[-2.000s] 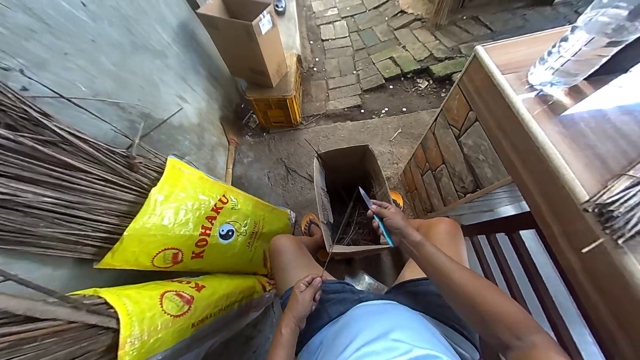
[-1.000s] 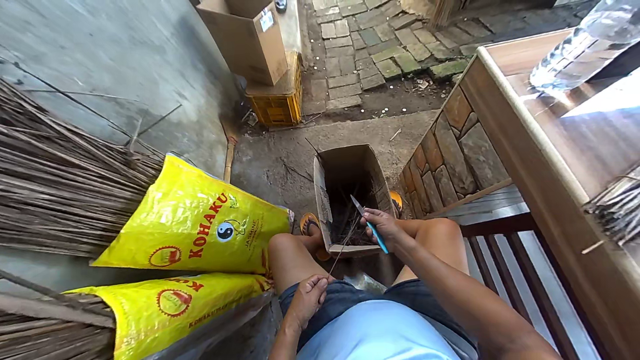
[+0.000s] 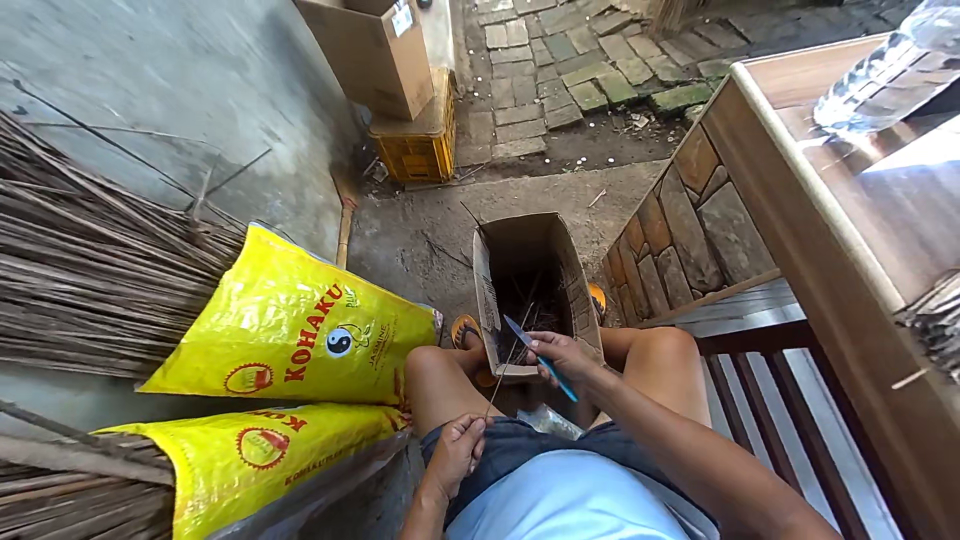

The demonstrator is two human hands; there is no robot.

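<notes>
My right hand (image 3: 562,356) grips a small knife (image 3: 551,366) with a blue handle, its blade pointing up and left over the near part of an open cardboard box (image 3: 491,330). Pinched in my left hand (image 3: 459,450), above my thigh, is one end of a thin brown stick (image 3: 499,382). The stick slants up toward the knife and the box; whether it touches the blade I cannot tell. Inside the box, between my lower legs, lie thin dark stick scraps (image 3: 544,300).
Two yellow woven sacks (image 3: 300,330) with bundles of thin sticks (image 3: 97,255) stand at the left. Ahead, a cardboard carton (image 3: 375,60) rests above a yellow crate (image 3: 416,154). A wooden table (image 3: 817,202) at the right bears a clear plastic bottle (image 3: 885,82) and more sticks (image 3: 937,322).
The knife and my right hand have shifted slightly over the box's near part. My left hand stays by my thigh with a thin stick in its fingers.
</notes>
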